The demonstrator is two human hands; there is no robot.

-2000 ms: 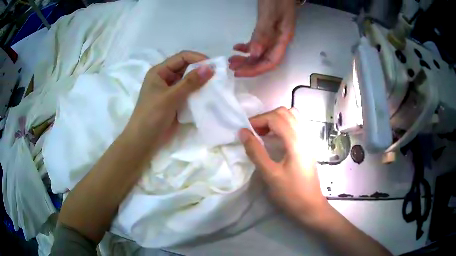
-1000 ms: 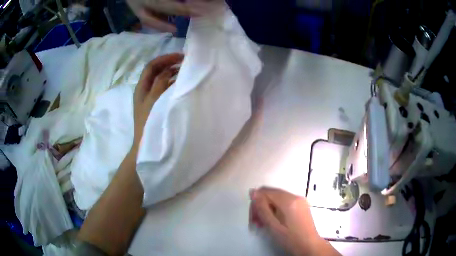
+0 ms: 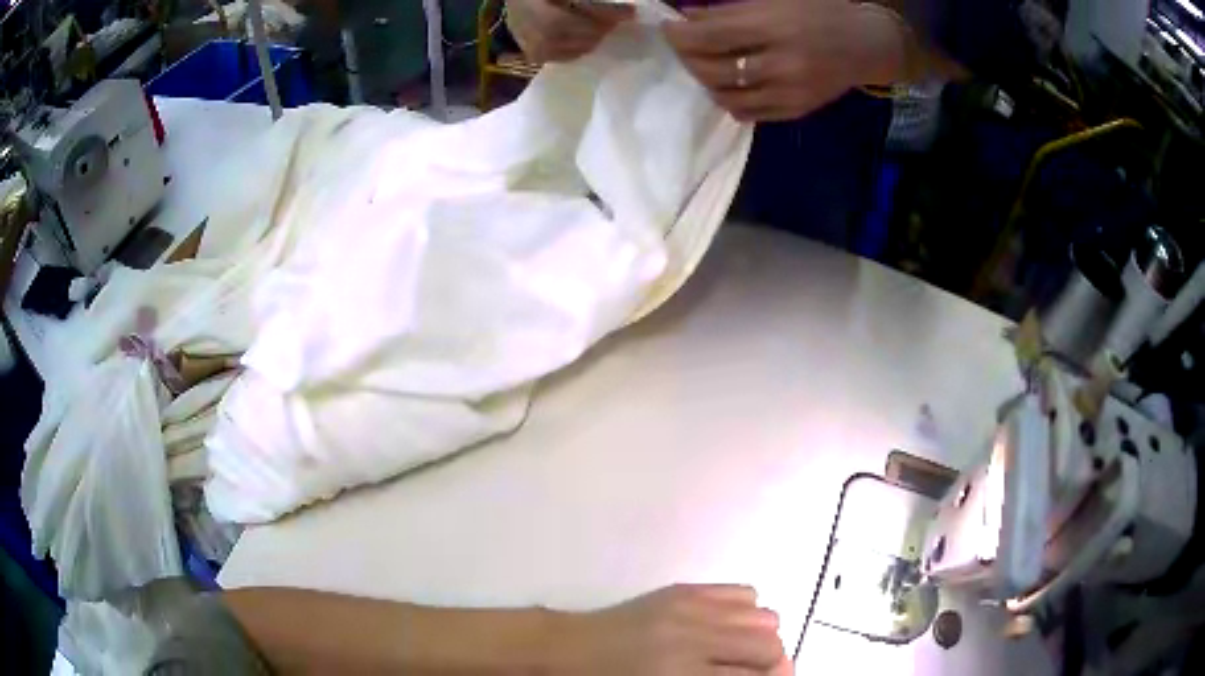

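A large white garment [image 3: 449, 277] lies bunched over the left half of the table, its upper end raised. Another person's two hands [image 3: 766, 60] pinch that end at the top; a ring and bracelet show. My left hand [image 3: 707, 634] lies at the bottom edge, left of the needle plate, partly cut off. Its fingers are curled, and whether it holds anything cannot be told. It is apart from the garment. My right hand is not in view. The sewing machine head [image 3: 1057, 508] stands at the right, its lamp glaring on the needle area.
A bundle of cream cloth tied with a pinkish strip [image 3: 106, 449] hangs at the left table edge. Another white machine [image 3: 99, 165] stands at the far left. A blue bin [image 3: 218, 73] is behind it. A dark round knob [image 3: 946, 629] sits beside the needle plate.
The other person's hands hold the garment farther up and right, and it spreads over the left pile. My left hand has left the cloth and moved down. My right hand has gone out of view.
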